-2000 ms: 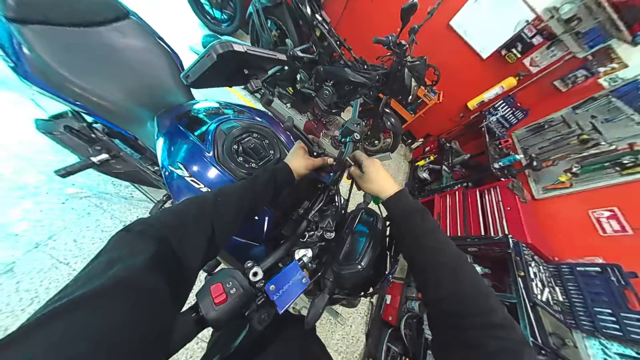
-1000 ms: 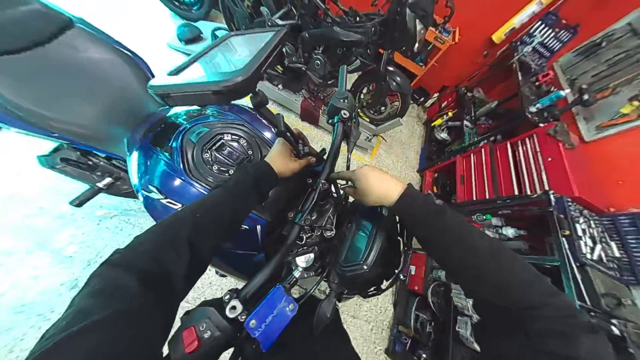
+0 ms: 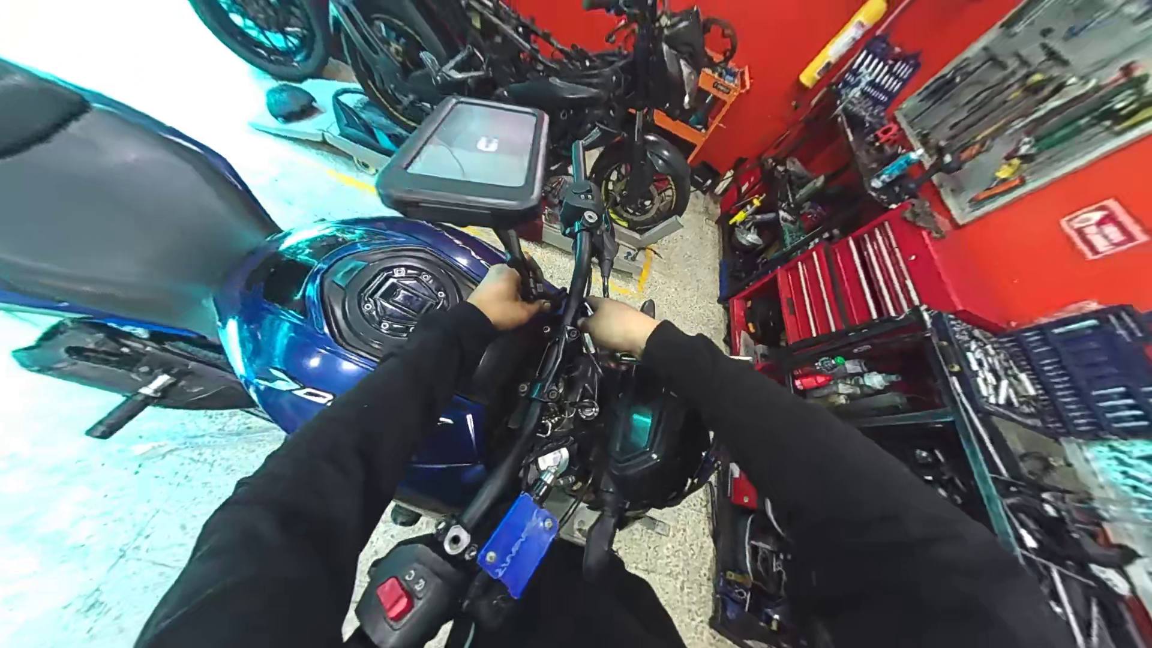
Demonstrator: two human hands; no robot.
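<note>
A motorcycle with a blue fuel tank [image 3: 432, 450] stands below me, its black handlebar [image 3: 520, 441] running up the middle of the view. My left hand [image 3: 506, 299] is on the tank side of the bar, fingers bent at the base of a phone mount's black arm. My right hand [image 3: 617, 324] is across the bar, fingertips among the cables by the clamp. What either hand grips is hidden. A phone holder [image 3: 472, 153] sits above my left hand. A blue reservoir cover [image 3: 518, 544] and a switch housing with a red button [image 3: 394, 598] are nearer me.
The headlight [image 3: 637, 432] lies right of the bar. Another motorcycle's front wheel [image 3: 641, 183] is beyond. On the right stand a red tool chest [image 3: 864, 270], a socket set [image 3: 1080, 373] and a wall panel of hand tools [image 3: 1035, 99]. The black seat [image 3: 117, 207] is at left.
The view has shifted and turned. Both hands stay close together at the same part of the handlebar. The phone holder shows its screen side more fully than two seconds ago.
</note>
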